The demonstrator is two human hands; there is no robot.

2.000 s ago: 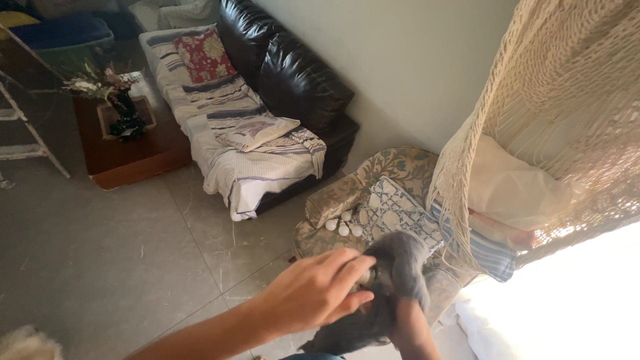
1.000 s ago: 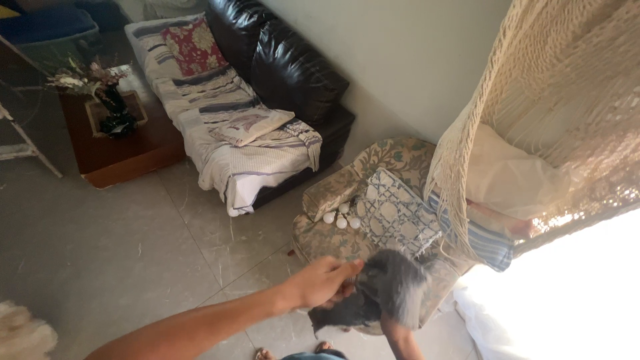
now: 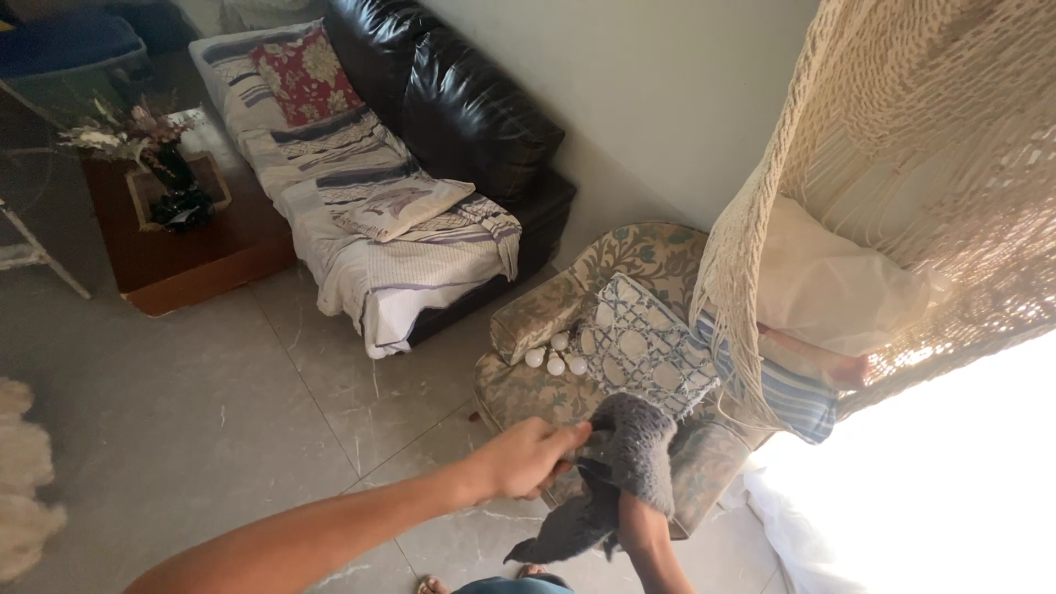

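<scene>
My left hand point(image 3: 528, 462) pinches the edge of a dark grey knitted cloth item point(image 3: 639, 445) between thumb and fingers. That fabric covers my right hand point(image 3: 643, 524) down to the wrist, so its fingers are hidden; only the wrist and forearm show. A darker flap of it hangs below, between my two arms. Just beyond stands a floral armchair point(image 3: 528, 392), bearing a blue-and-white patterned cushion point(image 3: 648, 342) and several white light bulbs point(image 3: 556, 365).
A hammock point(image 3: 767, 206) hangs at the right with a blue striped cushion point(image 3: 792, 396). A black leather sofa point(image 3: 478, 107) with a striped cover stands behind, beside a low wooden table point(image 3: 206, 276) with a flower vase. Beige fluffy material point(image 3: 25, 478) lies at the left edge.
The grey cloth item has turned and changed shape around my right hand. My left hand, spread on top of it two seconds ago, now pinches its left edge.
</scene>
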